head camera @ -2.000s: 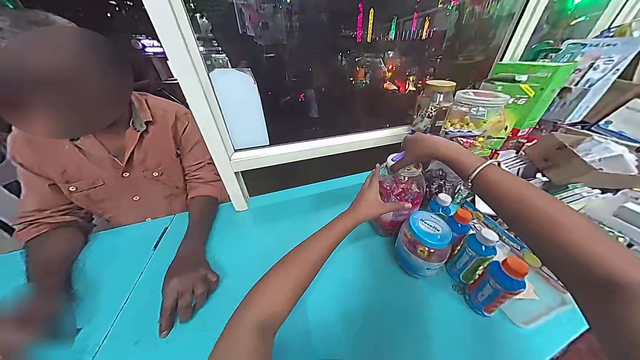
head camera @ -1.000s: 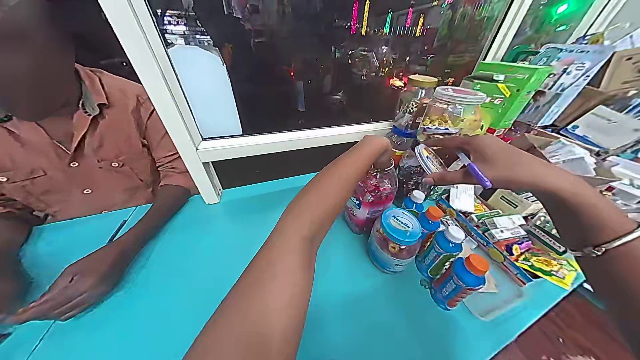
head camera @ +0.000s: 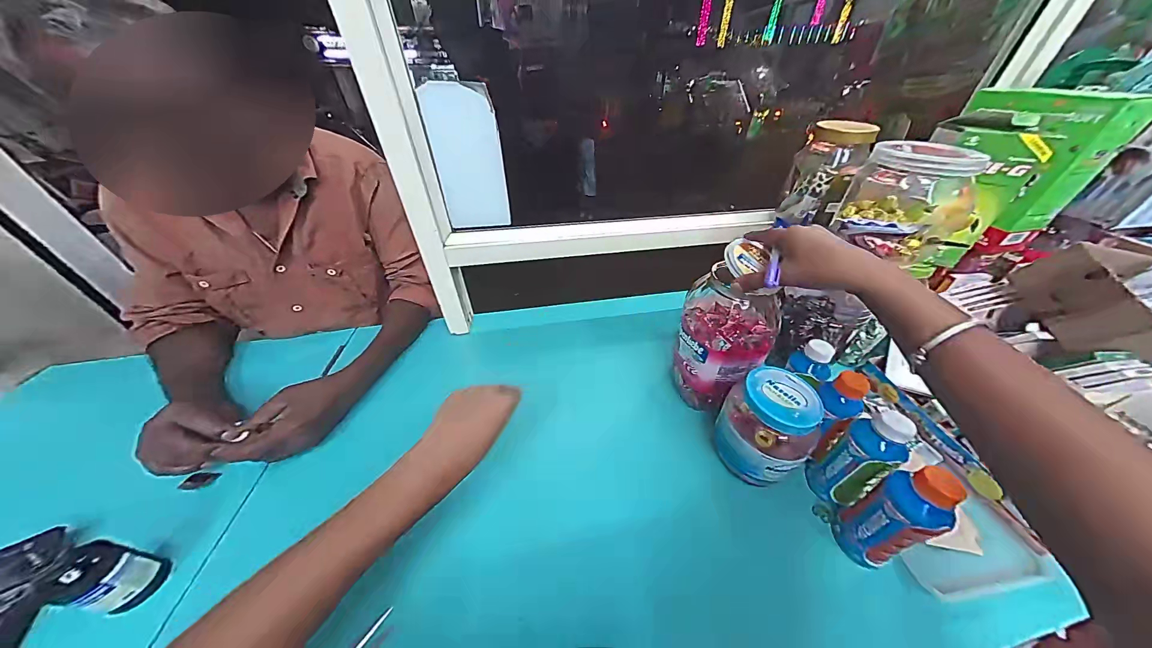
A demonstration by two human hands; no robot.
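Observation:
My right hand [head camera: 801, 261] holds a round jar lid [head camera: 745, 258] and a purple pen [head camera: 772, 270] at the mouth of a jar of red-wrapped sweets [head camera: 725, 337]. The lid is tilted; whether it touches the rim is unclear. My left hand [head camera: 479, 409] is over the turquoise counter [head camera: 576, 504], fingers curled and blurred; whether something is inside it cannot be seen. A blue-lidded jar [head camera: 769, 427] stands in front of the sweets jar, beside several blue bottles [head camera: 895, 517] with white or orange caps.
A person in a brown shirt [head camera: 288, 261] sits across the counter, hands [head camera: 243, 432] together. A dark object [head camera: 108, 576] lies lower left. A gold-lidded jar [head camera: 832, 171], a clear-lidded jar [head camera: 913, 198] and a green box [head camera: 1053, 153] stand behind at right. A white window frame [head camera: 603, 236] borders the counter.
My left hand has left the sweets jar and moved left over the counter. The lid, seen in my right hand a second ago, is now at the jar's mouth.

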